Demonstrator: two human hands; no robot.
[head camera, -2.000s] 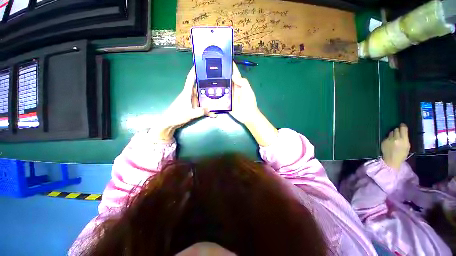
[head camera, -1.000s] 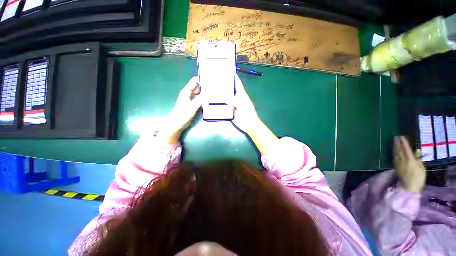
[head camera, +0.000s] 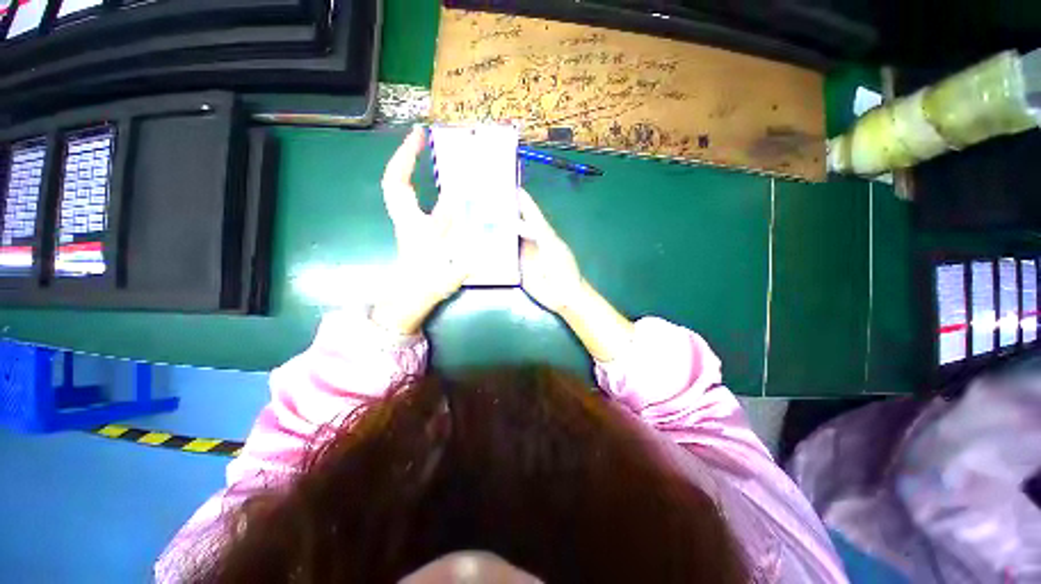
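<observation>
A smartphone (head camera: 477, 205) with a bright, nearly plain white screen is held upright in front of me above the green mat. My left hand (head camera: 420, 234) grips its left side, with fingers reaching up along the upper left edge. My right hand (head camera: 548, 257) holds its lower right side. The glare hides any detail on the screen. A blue pen (head camera: 562, 162) lies just right of the phone's upper part, below the board.
A scribbled wooden board (head camera: 639, 86) lies at the back. A black tray (head camera: 177, 217) with lit phones (head camera: 83, 205) is at left, with stacked trays (head camera: 194, 51) behind. At right are a wrapped post (head camera: 936, 114), another phone tray (head camera: 984, 308) and a neighbour's pink sleeve (head camera: 993, 456).
The screen has gone from a graphic with round buttons to nearly plain white. The phone sits slightly lower, and my left fingers have moved up its edge. The neighbour's hand has left view.
</observation>
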